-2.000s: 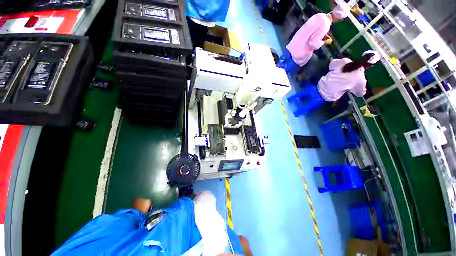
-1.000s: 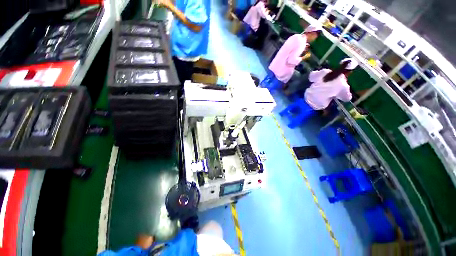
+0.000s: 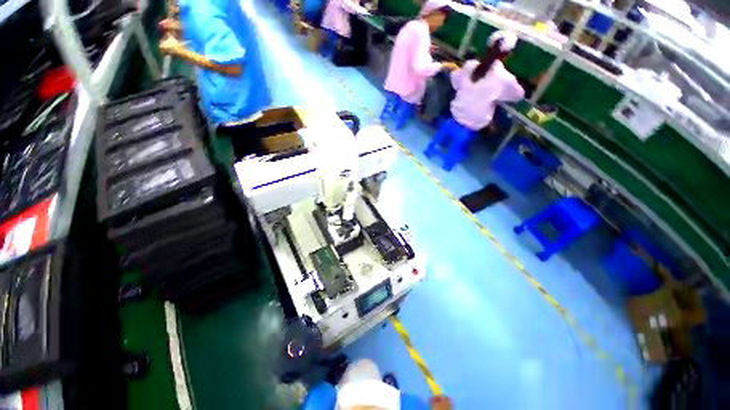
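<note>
The white benchtop machine (image 3: 300, 180) stands in front of me. Two dark phone-sized fixtures lie on it, one at left (image 3: 330, 271) and one at right (image 3: 387, 242), with the white head (image 3: 340, 200) between and behind them. A small screen (image 3: 373, 298) is on its front edge. A small patch of skin, apparently my right hand (image 3: 440, 403), is cut off by the bottom edge; its fingers do not show. My left hand is not in view. Blue clothing and a blurred white shape (image 3: 367, 388) show at bottom centre.
A tall black tray stack (image 3: 180, 216) stands left of the machine. Another foam tray (image 3: 28, 312) holds units at the far left. A round black fan-like disc (image 3: 298, 348) is at the machine's front-left corner. A person in blue (image 3: 224, 56) stands behind; people in pink sit at right.
The view has turned and shifted, so the machine now looks tilted and the tray stack sits further left. The person in blue shows more fully. Skin at lower left has left the picture.
</note>
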